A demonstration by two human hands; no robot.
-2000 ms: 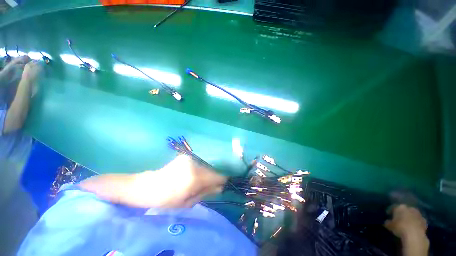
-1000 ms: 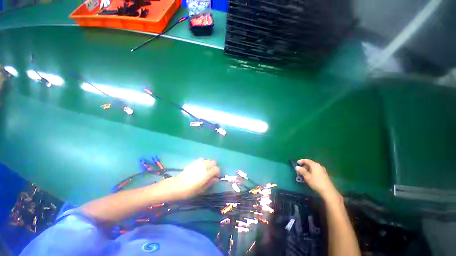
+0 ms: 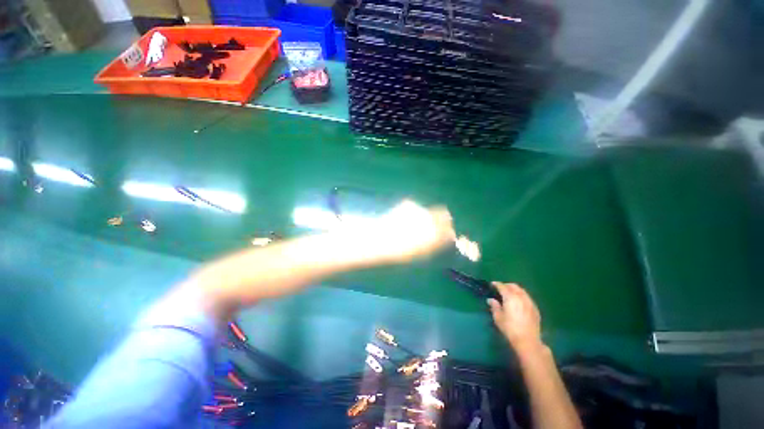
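My left hand point(image 3: 423, 230) is over the green conveyor belt, closed around a cable lead; its shiny tips point(image 3: 467, 248) stick out to the right of the fingers. The rest of that lead is hidden by hand and arm. My right hand point(image 3: 515, 314), just below and to the right, holds a black sleeve or housing point(image 3: 471, 283) that points up and left. The two hands are apart. A bundle of leads point(image 3: 285, 369) lies at the near edge, red and blue ends left, copper tips point(image 3: 427, 381) right.
Leads lie spaced on the conveyor belt point(image 3: 553, 222). A dark pile of black parts point(image 3: 603, 385) is at near right. Across the belt are an orange tray point(image 3: 180, 87) with black pieces, a small black box point(image 3: 311, 92) with red contents, a plastic bag point(image 3: 303, 55) and tall black stacked trays point(image 3: 436, 84).
My left hand has moved from the bundle up and right over the belt and now holds a lead. My right hand has stayed nearby; its black piece shows more clearly. The view has tilted up.
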